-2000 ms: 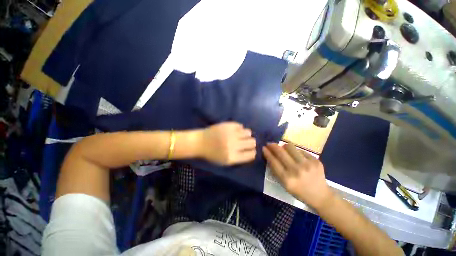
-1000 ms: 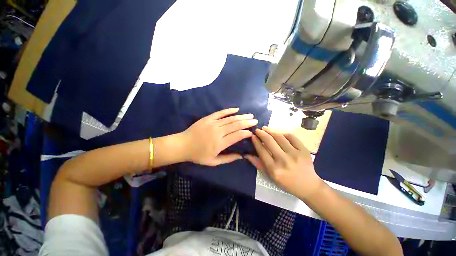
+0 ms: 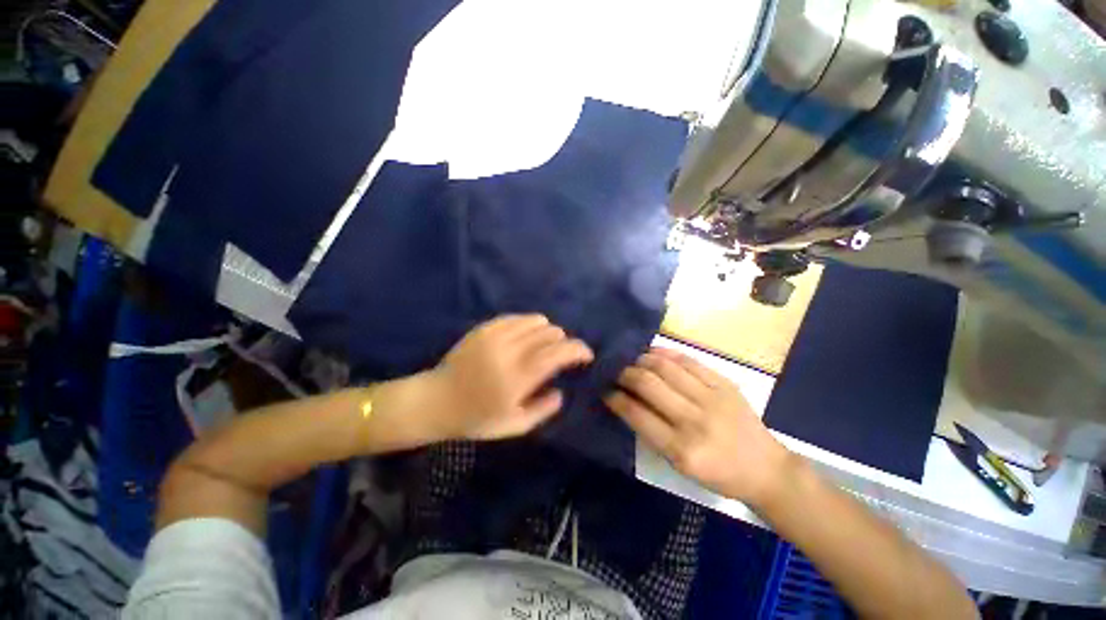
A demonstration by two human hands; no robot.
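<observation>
A large navy panel (image 3: 522, 242) lies left of the needle and hangs over the table's near edge onto the lap. My left hand (image 3: 516, 369) is on its near part, fingers bent, thumb and fingers apart; whether it pinches cloth is unclear. My right hand (image 3: 691, 418) is at the panel's right edge, fingertips on the cloth; the thumb is hidden. The presser foot area (image 3: 716, 236) of the sewing machine (image 3: 837, 133) is lit, at the panel's right edge. A small navy piece (image 3: 864, 369) lies right of the needle plate (image 3: 740, 309).
Thread snips (image 3: 992, 472) lie open at the right table edge. Another navy panel (image 3: 291, 97) lies at the back left over tan board (image 3: 85, 200). A blue crate (image 3: 807, 587) is under the table. Scraps and striped cloth (image 3: 61, 521) lie at the left.
My left hand has moved toward the lap and its fingers, flat one second ago, are bent. The panel's near-left part is spread flatter. My right hand stays near the table edge.
</observation>
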